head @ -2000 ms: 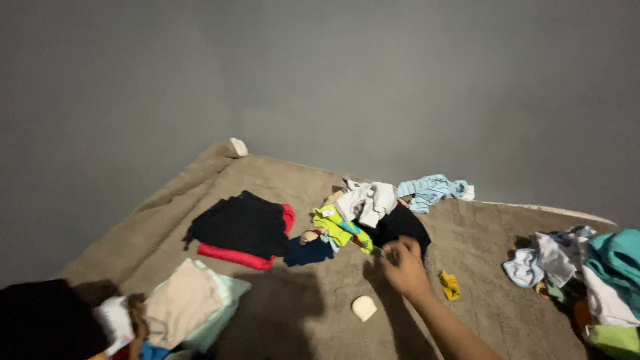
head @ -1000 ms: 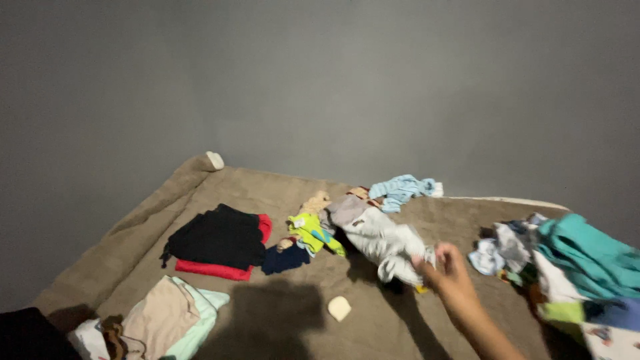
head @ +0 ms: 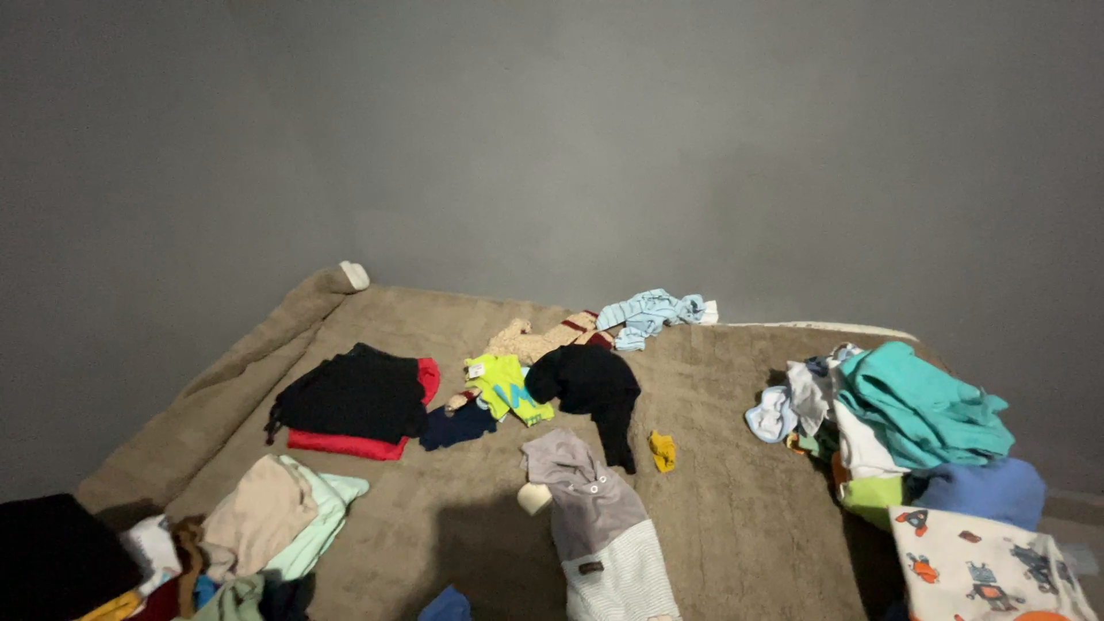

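Note:
A grey and white striped baby garment [head: 599, 526] with buttons stretches down to the bottom edge of the view. A skin-toned sliver at its lower end seems to be a fingertip of my right hand [head: 662, 617]; the rest is out of frame, so its hold cannot be told. My left hand is not in view. Just above the garment lies a crumpled black garment [head: 595, 388], beside a lime-green garment [head: 504, 388] and a navy one [head: 457, 425]. The garment's left edge partly covers a small cream-coloured object [head: 534, 498]. A small yellow cloth item [head: 662, 452] lies to the right.
A brown blanket-like cover [head: 716, 517] meets a grey wall [head: 552, 155]. Black and red clothes [head: 354, 392] lie left, with more clothes [head: 259, 509] at the lower left. Light-blue clothing [head: 651, 315] lies by the wall. A teal garment [head: 923, 405] tops a pile at right.
The grey and white garment, bunched on the black clothing two seconds ago, was drawn toward me and now extends lengthwise. My right hand has moved down, almost wholly out of view.

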